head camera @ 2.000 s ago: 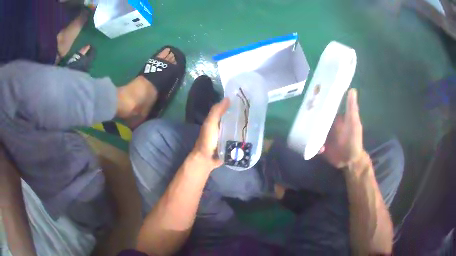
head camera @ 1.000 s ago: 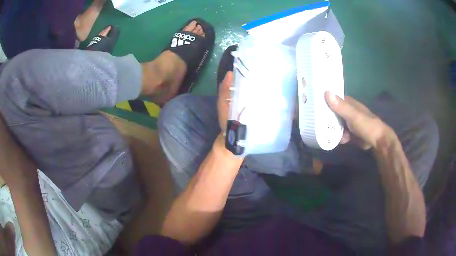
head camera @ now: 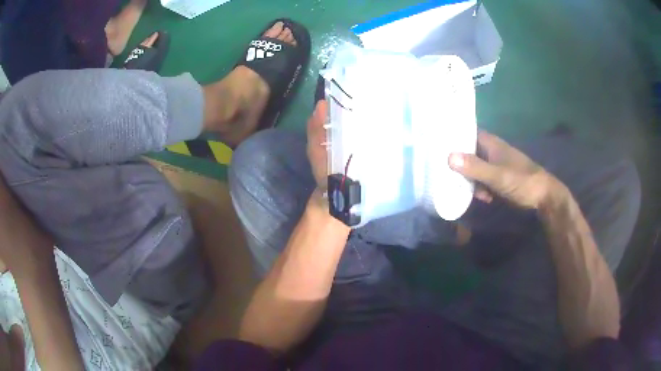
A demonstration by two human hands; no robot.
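A translucent tub (head camera: pixel 377 145) is held over my lap, washed out by glare. A black fan (head camera: pixel 344 199) with a bluish centre sits at its near left corner, with a thin red wire and dark strands along the left side. My left hand (head camera: pixel 319 148) holds the tub from its left, mostly hidden behind it. A white oblong cover (head camera: pixel 455 138) meets the tub's right side; glare hides whether it is fully seated. My right hand (head camera: pixel 507 174) grips the cover from the right, thumb on its outer face.
An open carton (head camera: pixel 464 36) with a blue edge stands on the green floor beyond the tub. Another carton (head camera: pixel 192 6) is cut off at the top. A seated person's grey-trousered leg (head camera: pixel 109 123) and sandalled foot (head camera: pixel 272 65) are at left. Yellow-black tape (head camera: pixel 203 150) lies beside them.
The tub has turned side-on from its open-face view. The white cover has moved left, from apart to against the tub's right side. The carton and the other person's foot now show further right.
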